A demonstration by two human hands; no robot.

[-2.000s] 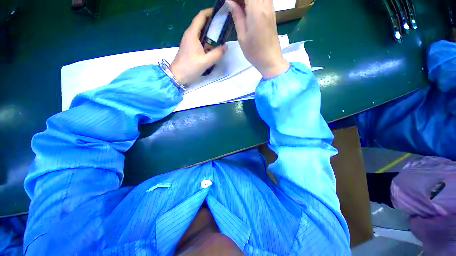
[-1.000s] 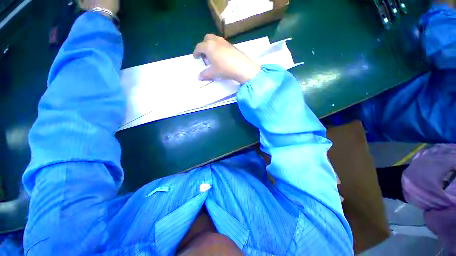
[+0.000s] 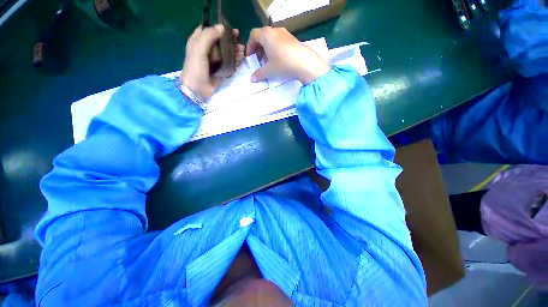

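Note:
My left hand (image 3: pixel 204 63) is closed around a dark, narrow device unit (image 3: pixel 225 51) with a brown face, held tilted upward over the sheets. The unit's top end reaches the picture's upper edge. My right hand (image 3: pixel 285 55) is just to the right of the unit, its fingers bent and its fingertips low over the white label sheets (image 3: pixel 240 111). White shows at its fingertips, but I cannot tell a held label from the sheets beneath. The sheets lie stacked on the dark-green bench, with curling edges at their right end.
A small cardboard parts box (image 3: pixel 312 19) with white pieces stands behind the sheets. Dark units (image 3: pixel 41 53) lie at the far left, and grouped units (image 3: pixel 465 13) at the top right. A large carton (image 3: pixel 429 216) is below the bench edge. A co-worker's blue sleeve (image 3: pixel 526 42) is at the right.
My left hand has come back from the far upper left and now holds a device unit over the sheets. My right hand has shifted slightly right and up.

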